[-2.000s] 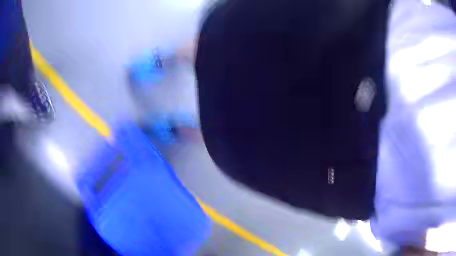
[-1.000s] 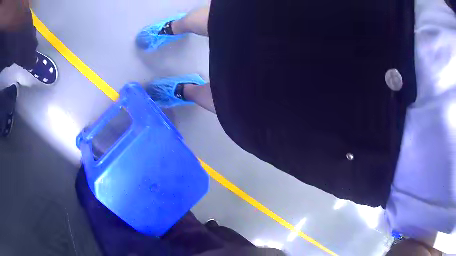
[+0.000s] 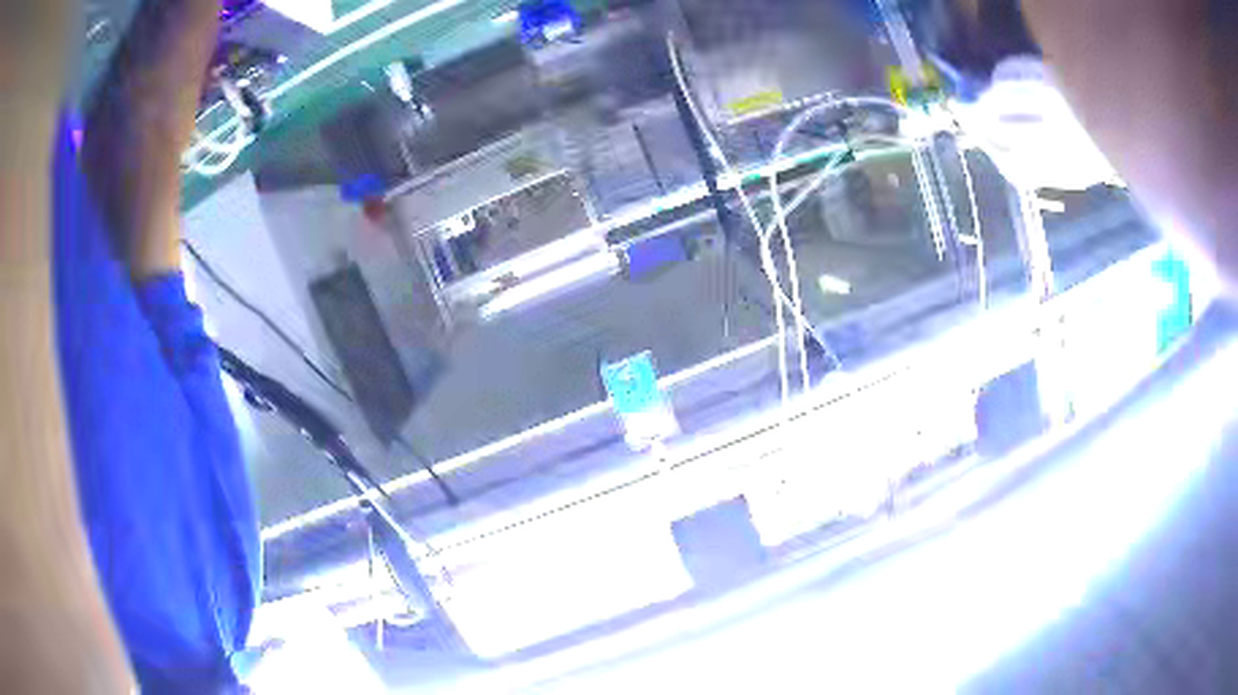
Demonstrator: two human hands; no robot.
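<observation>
A large blurred skin-toned shape (image 3: pixel 34 353) fills the left edge, very close to the camera. Another (image 3: pixel 1154 95) fills the upper right corner. They may be my hands or forearms, but no fingers can be made out and I cannot tell whether they hold anything. In front lies a tilted view of a workstation with a dark grey surface (image 3: pixel 543 360), a bright metal-edged frame (image 3: pixel 530 224) and thin white cables (image 3: pixel 777 245). A small light-blue label or card (image 3: pixel 631 384) shows near the middle.
A person's blue garment (image 3: pixel 156 462) and bare arm (image 3: pixel 160 149) are at the left. A black cable (image 3: pixel 306 421) runs down beside them. A glaring white band (image 3: pixel 869 543) crosses the bottom. A blue object (image 3: pixel 549 21) shows at the top.
The view has swung from the floor, with the blue stool, yellow line and people's feet, to a tilted workstation. The skin-toned shapes now close in at both sides.
</observation>
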